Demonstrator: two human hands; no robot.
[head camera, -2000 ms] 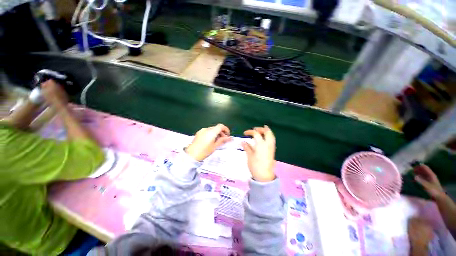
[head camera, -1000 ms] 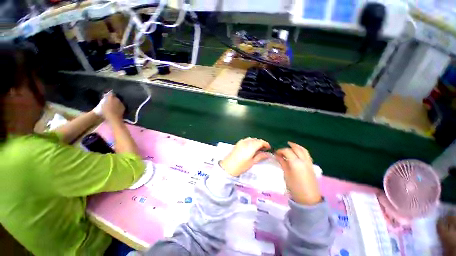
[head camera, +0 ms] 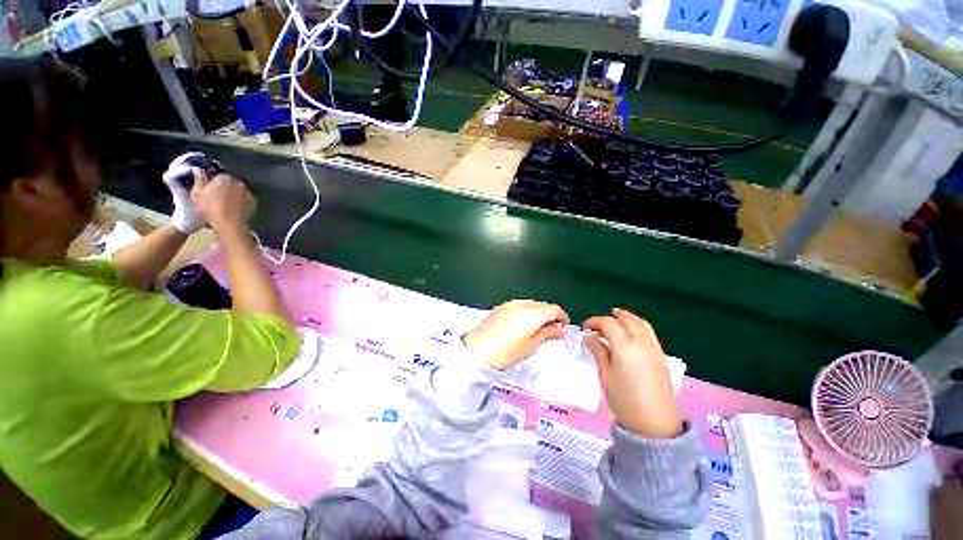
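My left hand (head camera: 515, 333) is over the pink-covered bench by the belt's near edge, fingers curled around the end of a thin white strip (head camera: 568, 348). My right hand (head camera: 636, 369) is just to its right, thumb and fingertips close together at the strip's right end. Whether a sticker is between the right fingertips is too small to tell. A white sheet (head camera: 576, 382) lies beneath the hands.
Green conveyor belt (head camera: 422, 234) crosses beyond the bench. A neighbour in green (head camera: 137, 353) works at left on a black unit, with a black cylinder (head camera: 197, 286) nearby. At right are a label stack (head camera: 773, 464) and pink fan (head camera: 871, 408). A white cable (head camera: 314, 200) hangs at left.
The view has swung left and steadied, so the bench and neighbour sit further right in it. My hands stay close together at the strip. The neighbour's hands have risen slightly.
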